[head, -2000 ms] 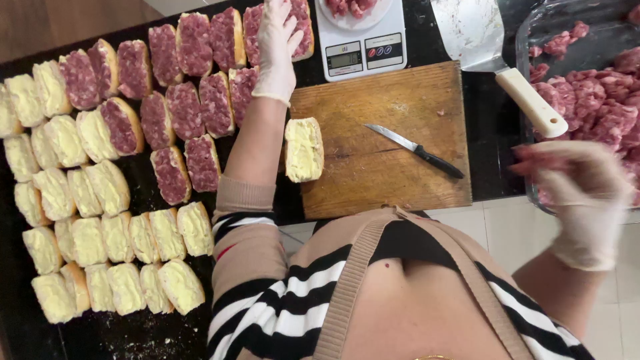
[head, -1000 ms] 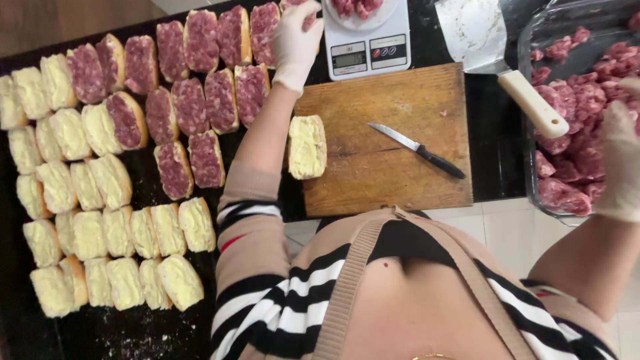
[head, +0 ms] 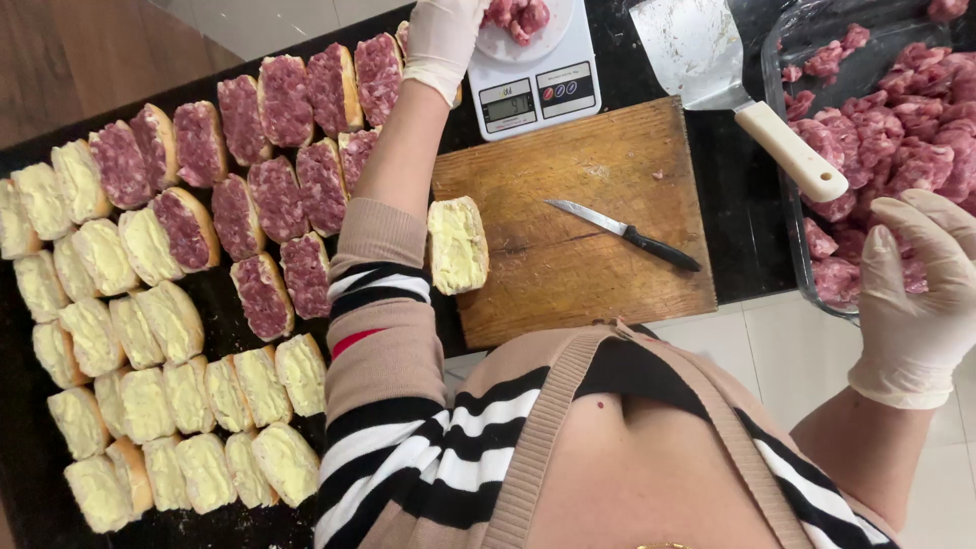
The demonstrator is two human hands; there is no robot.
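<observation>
My gloved left hand is at the top edge, beside a small plate of raw meat on a white digital kitchen scale; its fingertips are cut off by the frame. Over the near edge of a glass dish of raw meat is my gloved right hand, fingers spread and curved, with no meat visible in it. One bread half with pale yellow spread lies at the left edge of a wooden cutting board. A black-handled knife rests on the board.
Rows of bread halves with yellow spread cover the dark countertop at left. Others, topped with raw ground meat, lie behind and between them. A wide metal spatula with a white handle lies between scale and dish, its handle over the dish rim.
My right hand held a bit of meat left of the dish two seconds ago; it then went over the meat and is now nearer the dish's near edge. My left hand stays near the scale.
</observation>
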